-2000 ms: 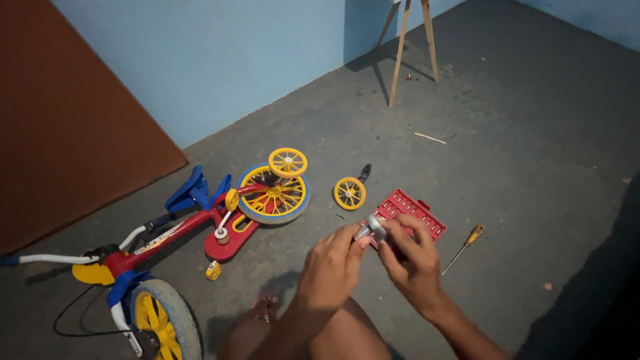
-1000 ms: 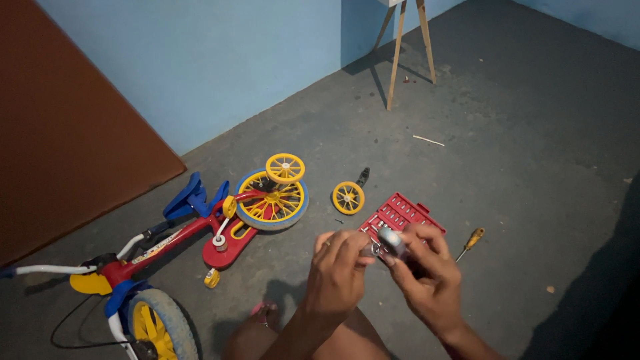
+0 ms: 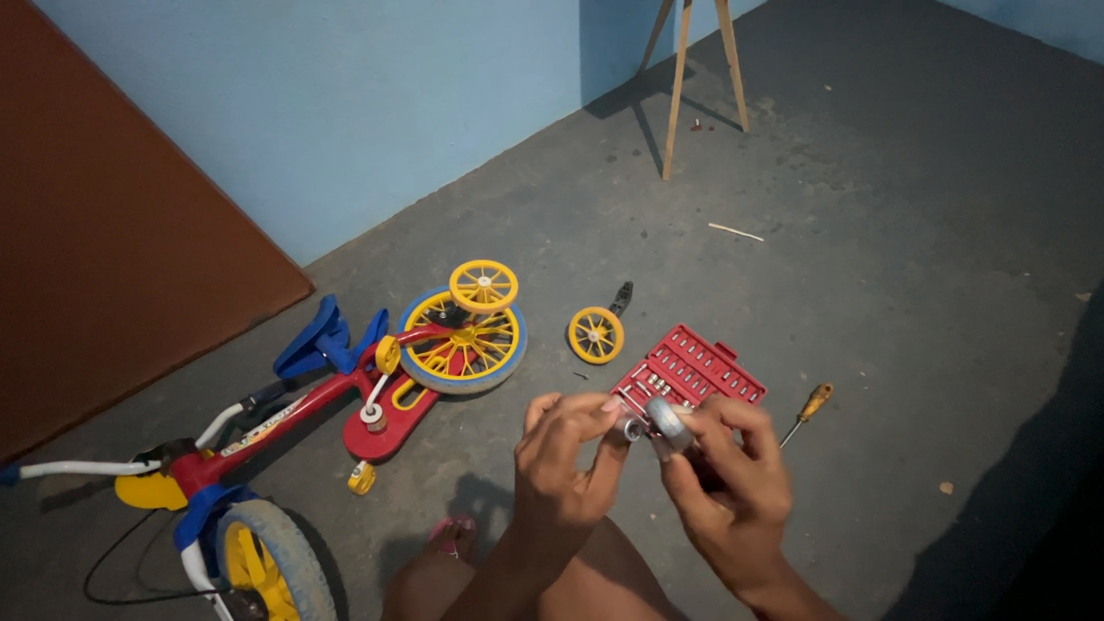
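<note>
Between the thumb and fingers of my left hand [image 3: 569, 457] is a small round metal socket [image 3: 634, 429], its open end showing. My right hand [image 3: 729, 483] pinches a thick silvery metal piece [image 3: 667, 423] with a rounded head, perhaps a ratchet head; its far part is hidden by the fingers. The two pieces are close together, and I cannot tell whether they touch. Beyond my hands lies an open red socket set case [image 3: 690, 362] with rows of bits and sockets. A child's bicycle [image 3: 319, 405] lies on its side at the left.
A yellow training wheel [image 3: 595, 335] with a black bracket and a small screw [image 3: 581, 375] lie on the floor. Right of the case is a screwdriver [image 3: 808, 414] with a yellow handle. A wooden stand [image 3: 679, 95], a thin stick [image 3: 736, 231] and a brown panel [image 3: 129, 241] are farther off.
The metal head has turned in my right hand relative to a second ago. A socket now shows plainly at my left fingertips. The bicycle and case stay where they were.
</note>
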